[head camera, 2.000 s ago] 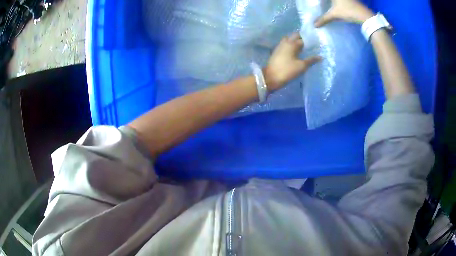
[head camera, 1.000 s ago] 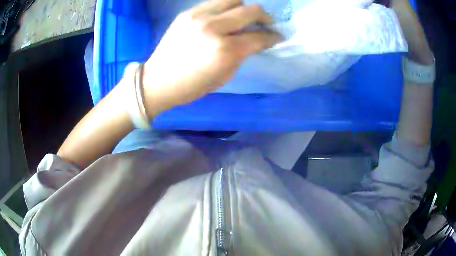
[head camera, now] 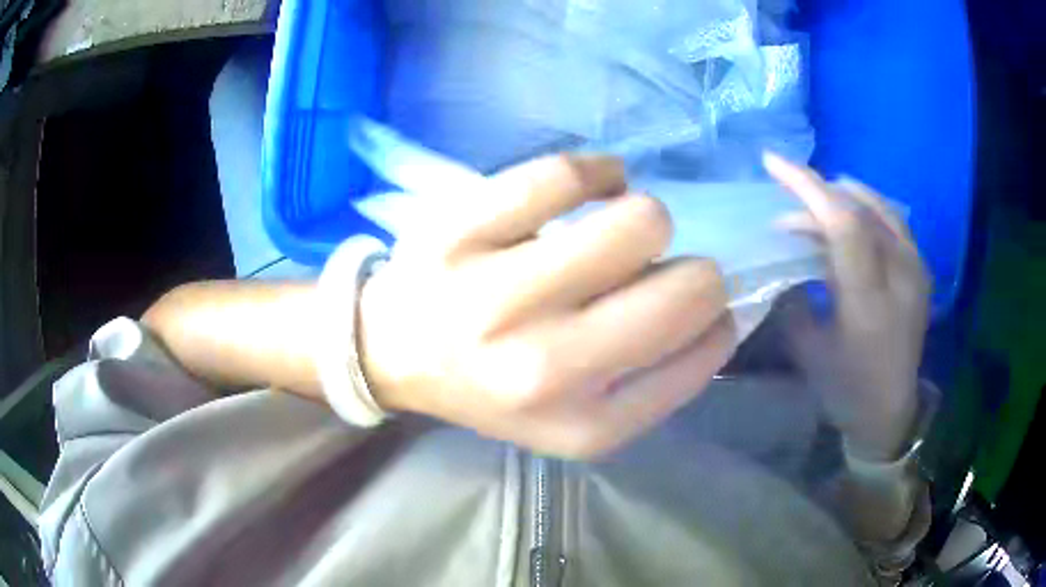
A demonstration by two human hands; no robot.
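Observation:
My left hand (head camera: 551, 310) is large and close to the camera, its fingers curled over a whitish, see-through bubble bag (head camera: 723, 224). The bag spans between my hands over the near rim of the bin, with a pale end showing left of my left hand. My right hand (head camera: 860, 287) is blurred at the bag's right end, fingers partly spread; whether it grips the bag is unclear. More clear, crumpled bubble bags (head camera: 505, 69) lie in the blue plastic bin (head camera: 889, 92).
A worn bench edge (head camera: 149, 14) is at the top left, with a dark gap below it. A pale surface (head camera: 235, 149) stands beside the bin's left wall. Green and dark things are at the right edge, with thin white items at the lower right.
Both hands have come down towards my body, the bag between them. The left hand looks larger and more central. More of the bags in the bin now show.

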